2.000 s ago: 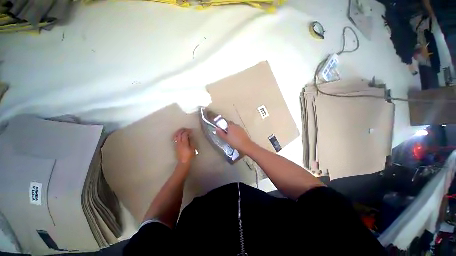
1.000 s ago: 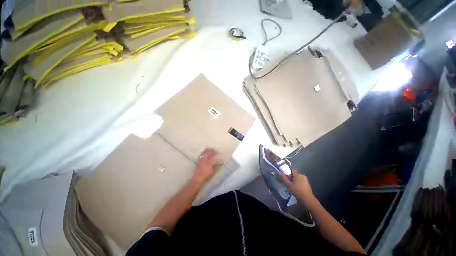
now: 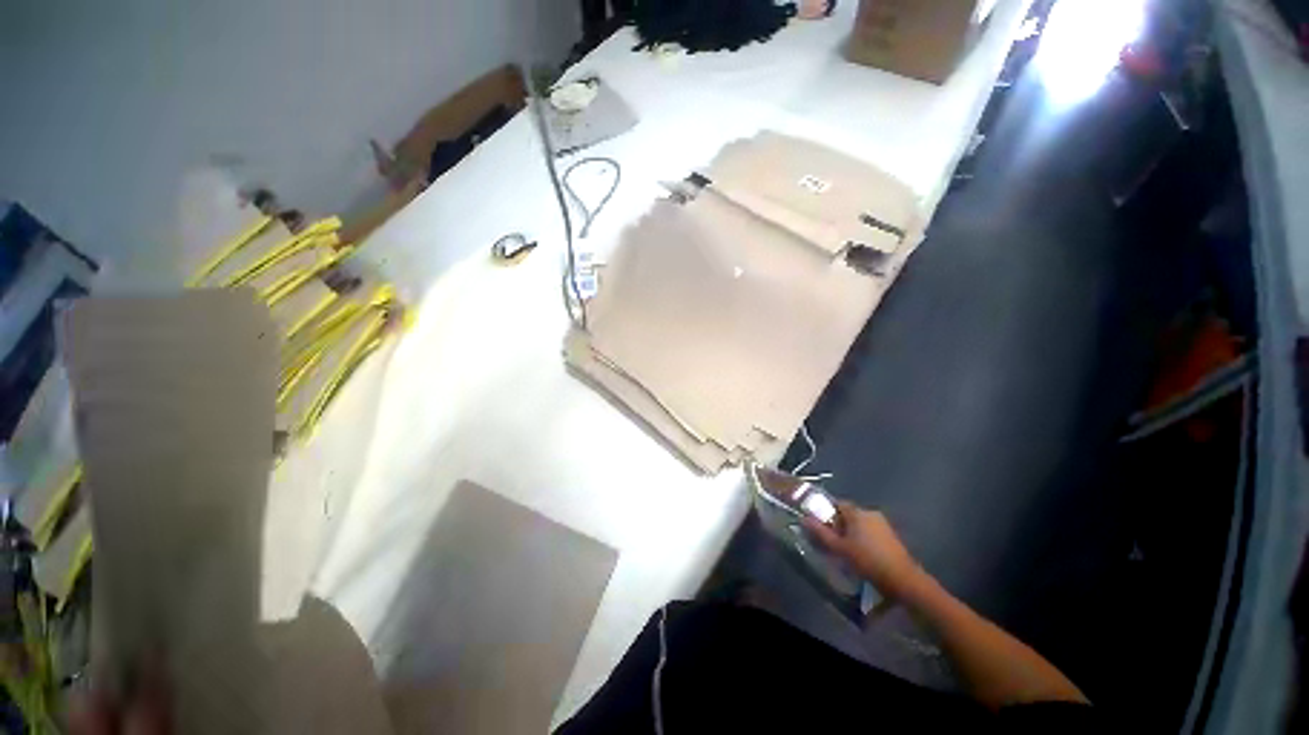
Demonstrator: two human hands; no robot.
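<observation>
My right hand (image 3: 873,553) grips the handle of an electric iron (image 3: 818,543), held beyond the table's front edge with its tip near the pile's corner. My left hand (image 3: 127,709) is blurred and partly cut off at the lower left. It holds a beige fabric panel (image 3: 172,474) raised upright; its fingers show at the panel's lower part. A plain grey-beige square pad (image 3: 503,610) lies on the white cloth. Another beige piece (image 3: 319,668) shows beside it, partly hidden.
A beige pile (image 3: 718,323) with notched edges lies on the right. Beyond are a cable (image 3: 557,201), a small round yellow-black item (image 3: 513,249) and a cardboard box (image 3: 912,36). Yellow-edged bundles (image 3: 338,338) stand at the left. A dark aisle (image 3: 962,373) runs along the right.
The beige panel has been lifted off the table and moved left by my left hand, uncovering the square pad. The iron stays in my right hand. The camera view has turned.
</observation>
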